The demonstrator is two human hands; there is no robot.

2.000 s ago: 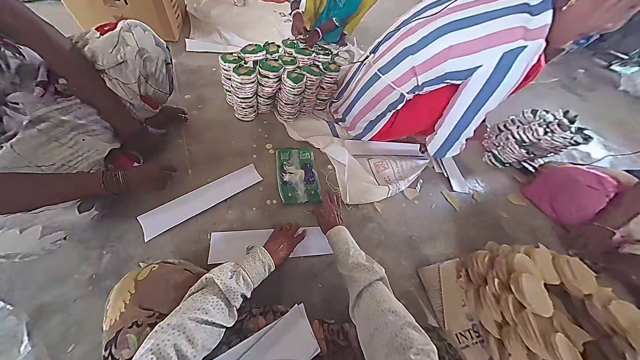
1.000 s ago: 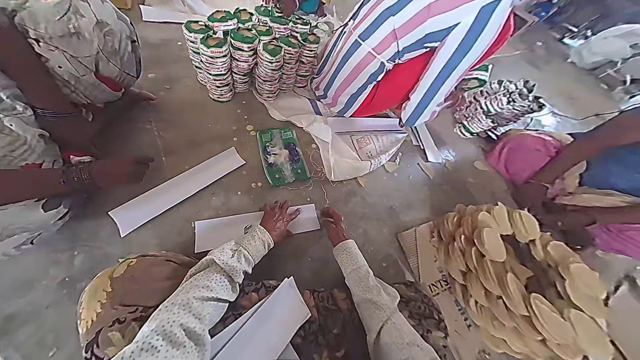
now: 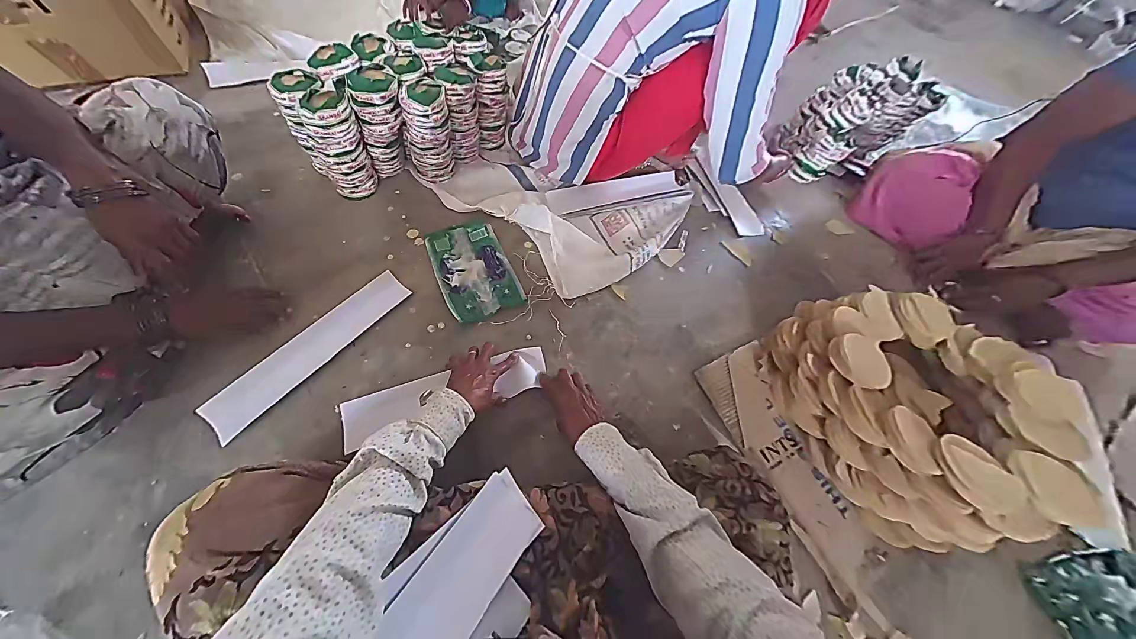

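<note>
A white paper strip [image 3: 390, 413] lies on the grey floor in front of me. My left hand [image 3: 480, 377] presses flat on it, fingers spread, close to its right end, where a corner is lifted or folded. My right hand [image 3: 571, 401] touches that right end with its fingertips, thumb side hidden. Just beyond the hands lies a green printed plastic packet [image 3: 477, 273]. A second white strip [image 3: 302, 357] rests on the floor to the left. More white paper strips [image 3: 470, 568] lie across my lap, between my forearms.
Stacks of green-topped round packs [image 3: 382, 115] stand at the back. A white sack [image 3: 568, 257] lies before a person in stripes [image 3: 648, 71]. Overlapping tan discs [image 3: 896, 426] rest on cardboard [image 3: 781, 461] at right. Other people sit left and right; a cardboard box [image 3: 106, 40] is at back left.
The right end of the strip, flat a second ago, is now lifted or folded between my hands. The hands of the person at the left have shifted. The view has moved.
</note>
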